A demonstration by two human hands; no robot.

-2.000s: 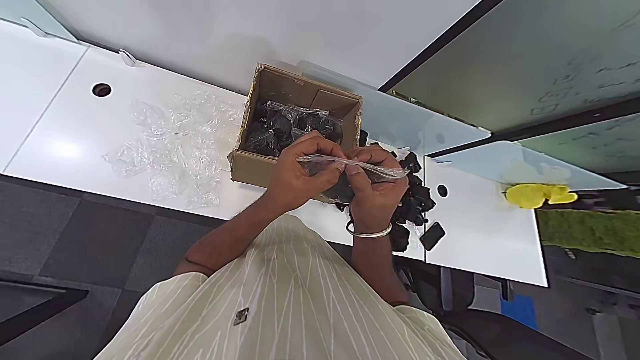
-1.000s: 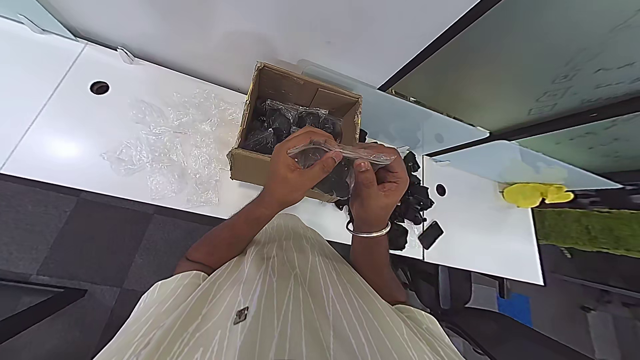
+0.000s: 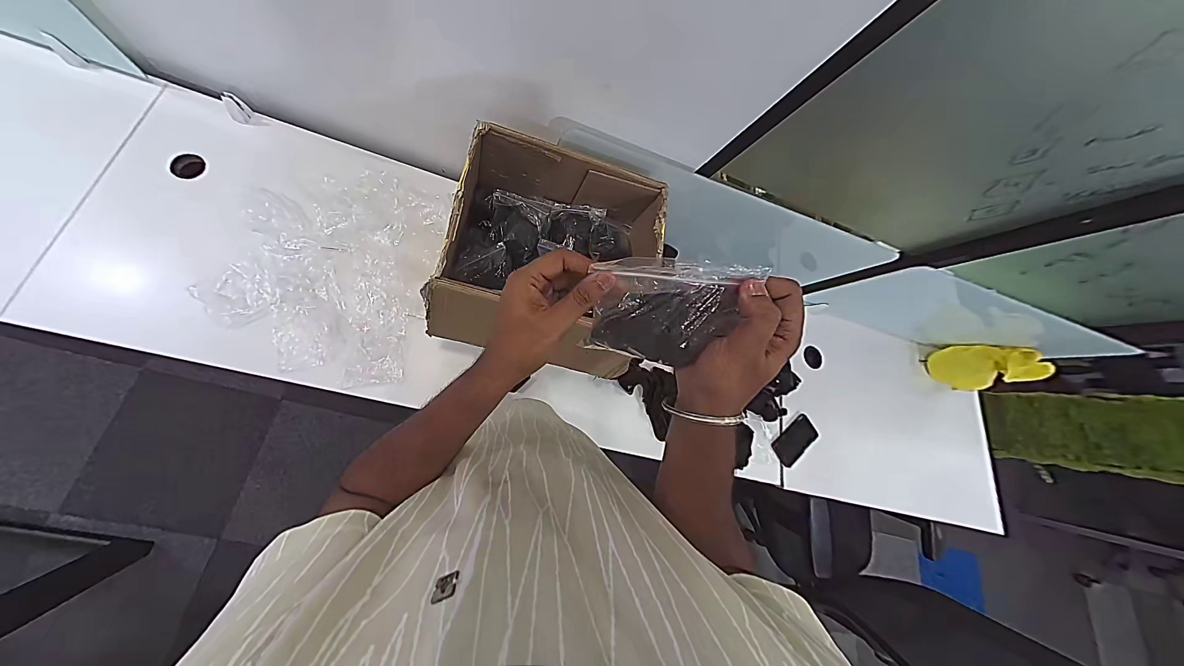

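My left hand [image 3: 548, 310] pinches the left end of the upper edge of a clear plastic bag [image 3: 671, 314], which has a dark item inside. At the bag's other end, my right hand [image 3: 747, 342] grips the top corner and lies against its lower side. Behind the hands stands an open cardboard box [image 3: 504, 310] holding several clear bags with dark contents [image 3: 518, 227]. Black items [image 3: 655, 393] lie on the desk beside the box, partly hidden by my right hand and forearm.
Crumpled clear plastic bags [image 3: 324, 268] are spread left of the box. A dark phone-like object [image 3: 795, 439] and a yellow item [image 3: 988, 367] lie to the right. Glass partitions [image 3: 953, 120] rise behind the white desk [image 3: 888, 462], which has round cable holes [image 3: 188, 166]. A black chair [image 3: 888, 601] stands below right.
My hands have moved apart along the bag's top edge. The bag is now stretched between them, and its dark contents show more fully than before.
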